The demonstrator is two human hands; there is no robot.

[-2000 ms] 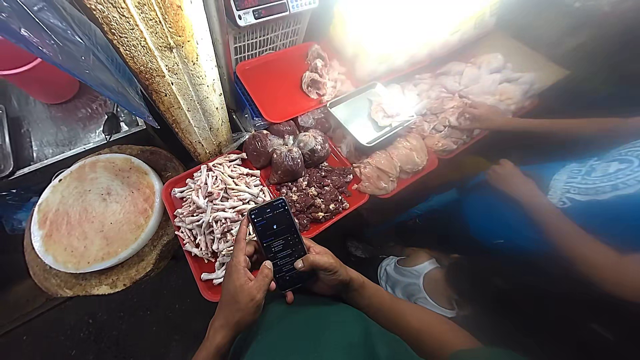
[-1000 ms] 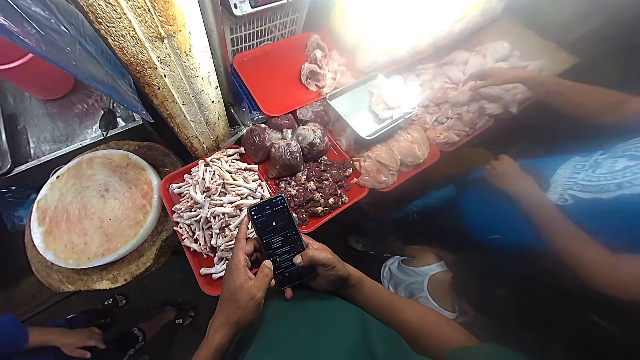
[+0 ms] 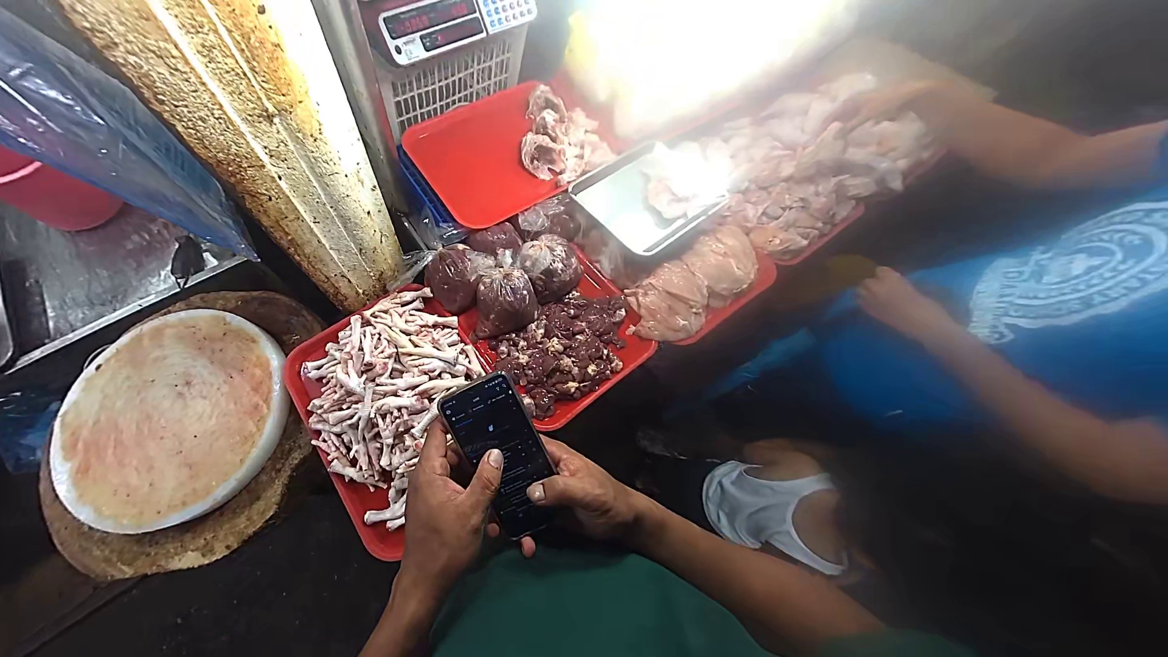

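My left hand [image 3: 453, 506] and my right hand [image 3: 584, 497] hold a smartphone [image 3: 497, 447] between them, low in the centre. Both thumbs rest over its dark screen. Just beyond the phone, a red tray [image 3: 388, 545] bears a heap of chicken feet [image 3: 383, 374]. Against it on the right lies another red tray [image 3: 598, 406] with dark organ meat [image 3: 570, 351] and several tied clear plastic bags of dark red content [image 3: 506, 301]. The fingers behind the phone are partly hidden.
At left a round white cutting board [image 3: 169, 420] lies on a wooden block [image 3: 68, 547]. A digital scale [image 3: 438, 27] stands behind a red tray [image 3: 465, 173]. A metal tray [image 3: 620, 205] and raw chicken [image 3: 803, 182] lie at right. Beside them is a person in blue [image 3: 1031, 301]; another wears a white top [image 3: 766, 511].
The other person's hand and foot seen at the lower left one second ago are out of view. My hands keep their hold on the phone.
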